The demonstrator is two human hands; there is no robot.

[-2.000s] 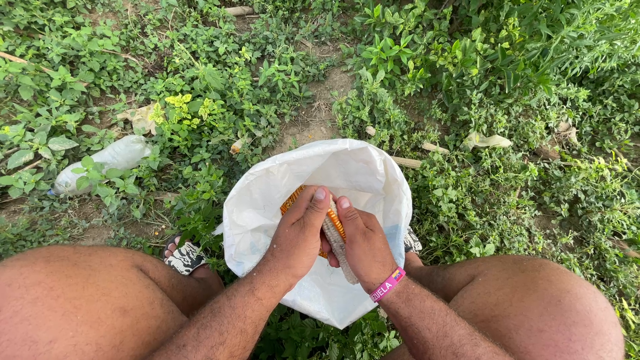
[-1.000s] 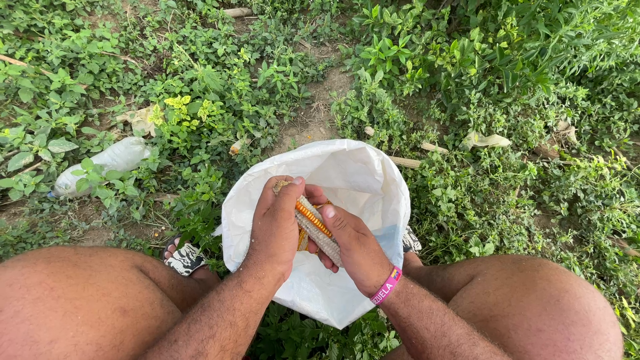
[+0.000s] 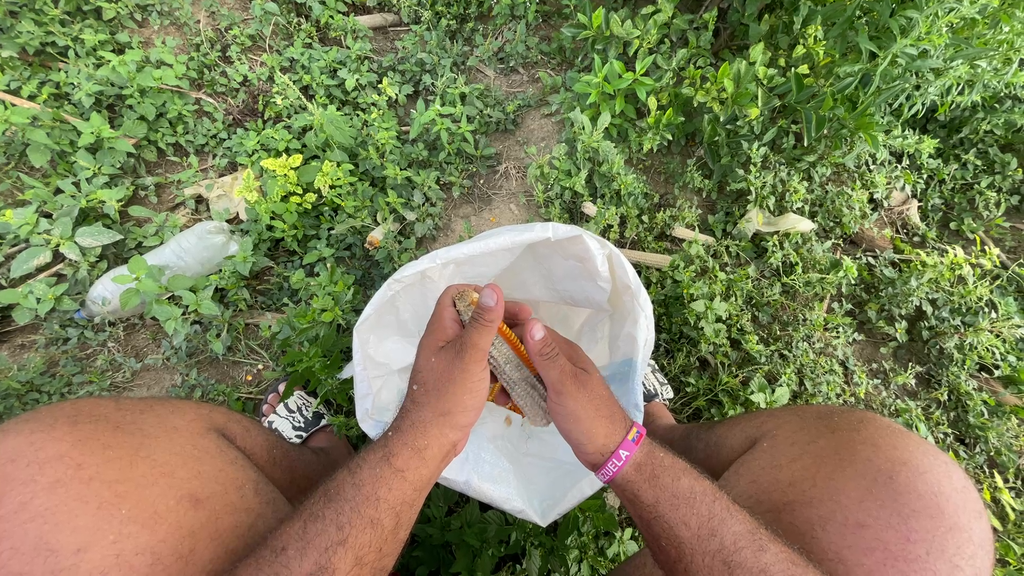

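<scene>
An ear of corn (image 3: 518, 378) is held tilted over the mouth of a white woven sack (image 3: 560, 276). Much of the cob facing me is bare and grey, with a row of orange kernels along it. My left hand (image 3: 460, 364) grips the ear's upper end, thumb on top. Around its right side, my right hand (image 3: 570, 384) is closed with the thumb by the kernels; a pink wristband (image 3: 621, 454) is on that wrist. More orange kernels show beneath the cob, partly hidden by the fingers.
The sack stands between my knees and patterned sandals (image 3: 296, 414). A crumpled plastic bottle (image 3: 164, 268) lies in low weeds at left. Bare corn cobs (image 3: 645, 258) lie on the ground beyond the sack, and a pale husk-like scrap (image 3: 776, 222) is at right.
The ear has been turned in my hands: orange kernels faced up more broadly two seconds ago, and now bare cob shows more. My fingers and thumbs have shifted along it.
</scene>
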